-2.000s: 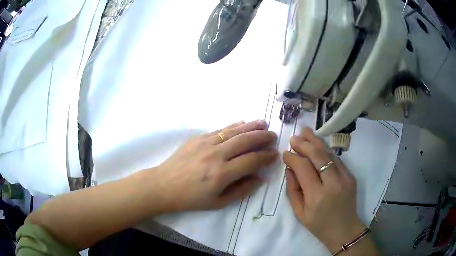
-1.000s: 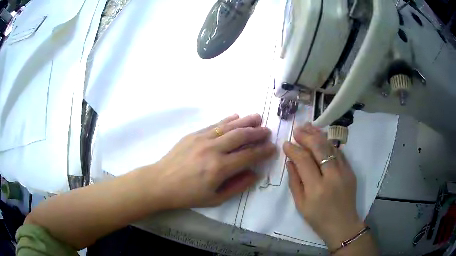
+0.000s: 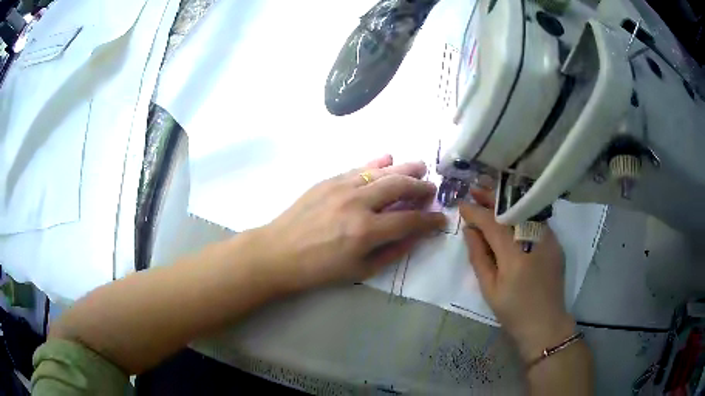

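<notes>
The white garment panel (image 3: 263, 147) lies on the machine bed and runs under the presser foot (image 3: 452, 190). Dark stitch lines run along it towards the foot, and the squared end of a narrow outline shows just in front of the foot. My left hand (image 3: 367, 220) lies flat on the panel, left of the foot, fingers slightly spread, holding nothing. My right hand (image 3: 514, 259) rests on the panel right of the foot, fingers bent, fingertips close to the foot and partly hidden by the machine. The needle is too small to tell.
The white sewing machine head (image 3: 502, 85) fills the upper right, with ribbed cream knobs (image 3: 529, 231). A plastic-wrapped grey oval (image 3: 371, 66) stands left of it. Stacked white panels (image 3: 46, 155) lie at the left. A red-handled tool (image 3: 686, 357) lies at the far right edge.
The panel has moved away from me under the foot, so its near edge and the outline's end are nearer the foot. More bare bed shows. Both hands stay beside the foot.
</notes>
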